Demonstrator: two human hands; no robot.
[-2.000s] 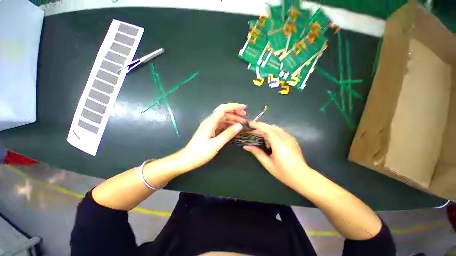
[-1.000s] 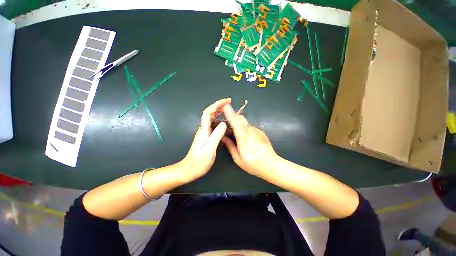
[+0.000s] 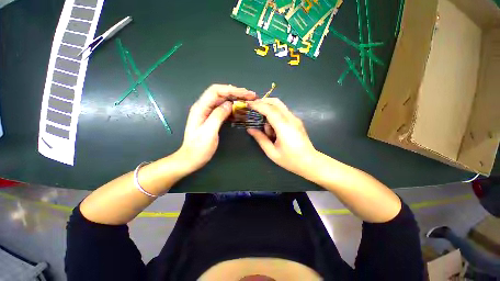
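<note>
My left hand (image 3: 208, 121) and my right hand (image 3: 282, 129) hold a stack of separated boards (image 3: 248, 119) between them, near the front of the dark green mat. The stack shows thin dark and pale layers, with orange-yellow at its top left. My fingers hide much of it. A thin tan-yellow flex piece (image 3: 270, 91) sticks out beyond my right fingertips; I cannot tell if it joins the stack. A pile of panels (image 3: 285, 24), green with orange and white tails, lies at the far side, cut off by the top edge.
A brown open carton (image 3: 403, 104) stands at right. Green waste strips lie crossed at left (image 3: 141, 80) and right (image 3: 363, 57). A white label strip (image 3: 57, 145) with grey rectangles lies at far left, slim silver tweezers (image 3: 107, 36) partly over it. A person's leg (image 3: 458, 241) shows at lower right.
The view has tilted, so the mat's items sit higher in the picture. My hands have parted slightly around the stack, and its layers and an orange-yellow part show more.
</note>
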